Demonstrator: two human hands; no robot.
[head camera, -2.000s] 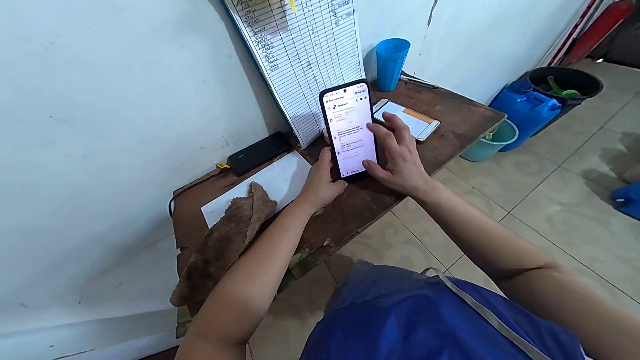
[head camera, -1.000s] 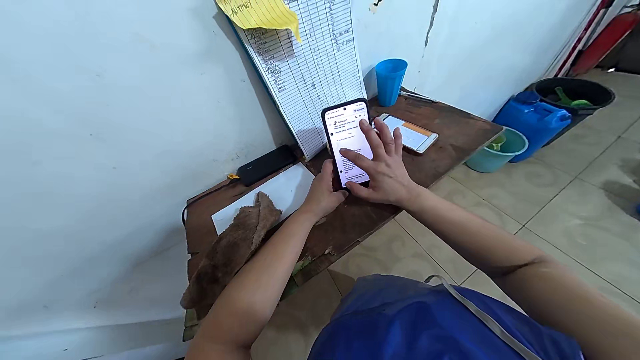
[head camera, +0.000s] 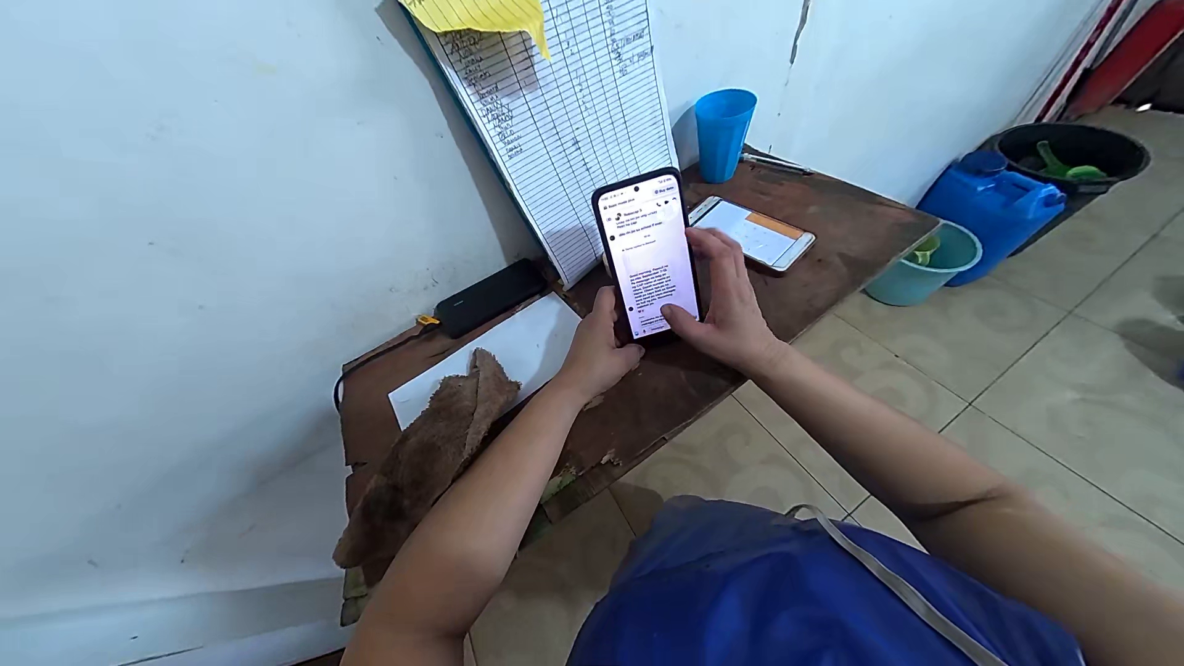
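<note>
A black smartphone (head camera: 652, 259) stands tilted above a small brown wooden table (head camera: 832, 231), its lit screen bearing lines of text. My left hand (head camera: 599, 347) grips its lower left edge. Around the lower right side curls my right hand (head camera: 735, 310), fingers at the edge and thumb at the lower part of the screen. Behind the right fingers a second, white-framed phone (head camera: 758, 233) lies face up with its screen lit. Left of my left hand, a brown cloth (head camera: 435, 453) lies partly over a white sheet (head camera: 546, 342).
A black power bank (head camera: 490, 296) with a cable lies by the wall. A ruled, handwritten sheet (head camera: 583, 120) leans there, near a blue cup (head camera: 724, 134) and a pen (head camera: 775, 163). On the floor are a teal bucket (head camera: 925, 273), a blue jerrycan (head camera: 994, 208) and a black tub (head camera: 1073, 148).
My right hand, spread over the screen a second ago, has moved to the phone's right side. The text on the screen has shifted. My left hand keeps its hold.
</note>
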